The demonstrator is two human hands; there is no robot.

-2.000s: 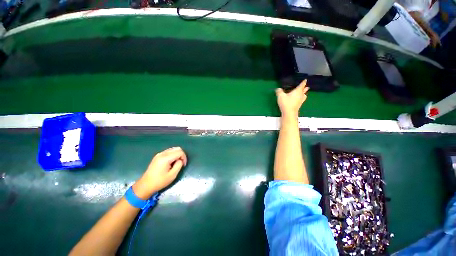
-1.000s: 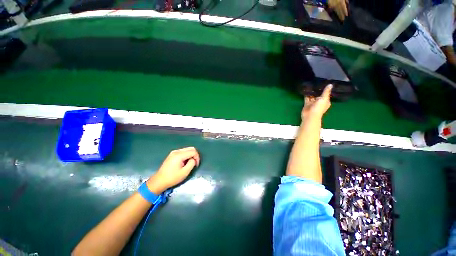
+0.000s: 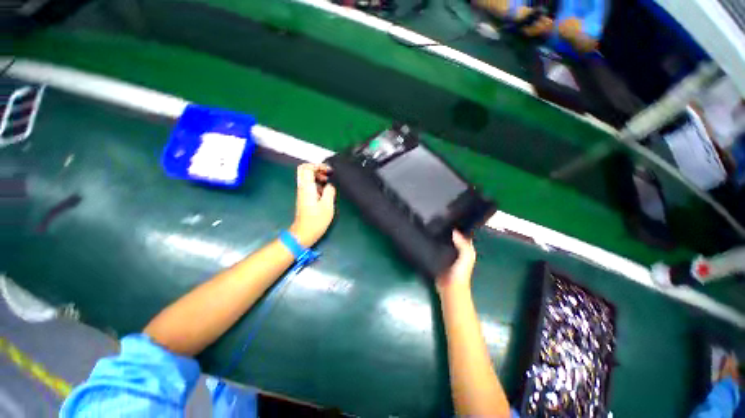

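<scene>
A tablet unit (image 3: 422,181) with a silver-grey panel and small circuitry at its upper left end lies in a black carrier tray (image 3: 380,208). The tray is tilted across the white rail, over the bench edge. My right hand (image 3: 459,263) grips the tray's lower right end, thumb on top. My left hand (image 3: 314,208) is at the tray's upper left corner, fingertips on or right by it; blur hides the exact contact. A blue wrist strap with a thin cord is on my left wrist.
A blue parts bin (image 3: 173,153) with white pieces stands left by the rail. A black parts tray (image 3: 572,347) of glittering bits lies at right. The green conveyor (image 3: 282,110) runs beyond the rail, with another unit (image 3: 649,196) at right. Other people's hands show at top and right edge.
My right hand has brought the tray and unit from the conveyor toward me and left, over the rail. My left hand has moved up to the tray's corner. The view has tilted.
</scene>
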